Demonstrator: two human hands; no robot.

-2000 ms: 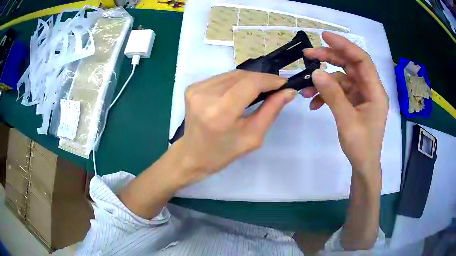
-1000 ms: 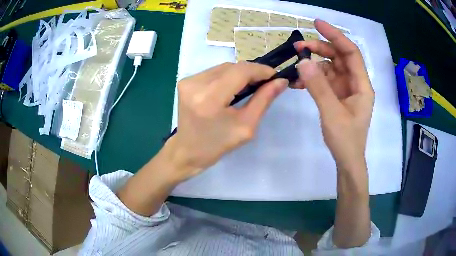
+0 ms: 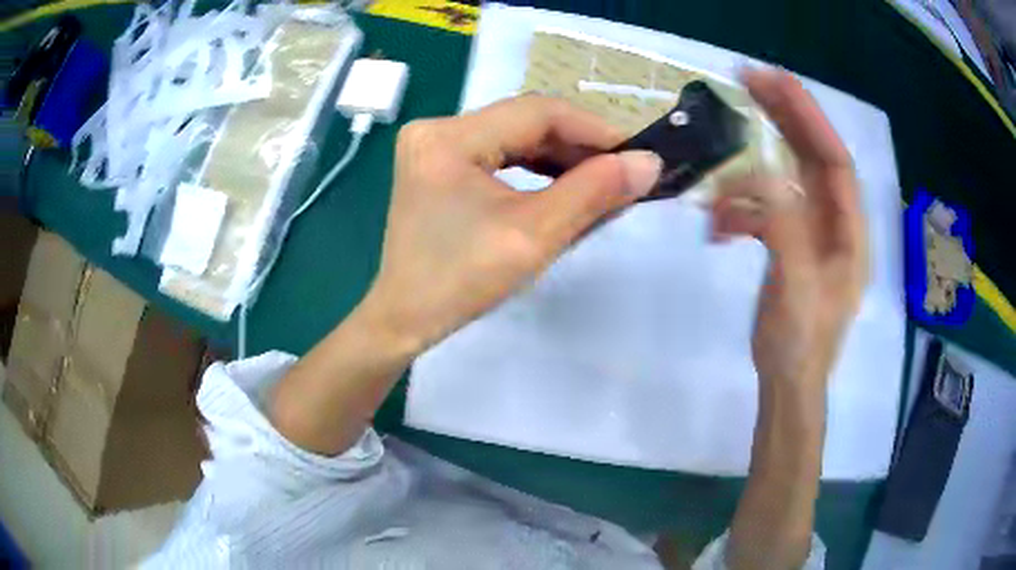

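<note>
A black phone case [image 3: 689, 139] is held above the white foam mat [image 3: 579, 367], tilted, with one end pointing up and right and a small round hole near that end. My left hand [image 3: 501, 217] grips it between thumb and fingers and hides its other part. My right hand [image 3: 808, 212] is blurred, just right of the case's end, with fingers apart; nothing is seen held in it. Tan adhesive sheets [image 3: 563, 69] lie at the top of the mat, partly hidden behind the case and hands.
At left lie tangled white waste frames [image 3: 139, 134], a bagged adhesive pack [image 3: 262, 167] and a white charger [image 3: 372, 89] with its cord. A brown carton [image 3: 89, 379] stands at lower left. At right are a blue bin [image 3: 941, 262] of tan scraps and a black case [image 3: 930, 457].
The case has turned and is more foreshortened. My right hand has come away from its end and opened. The whole view has shifted, with the bench items slightly displaced and tilted.
</note>
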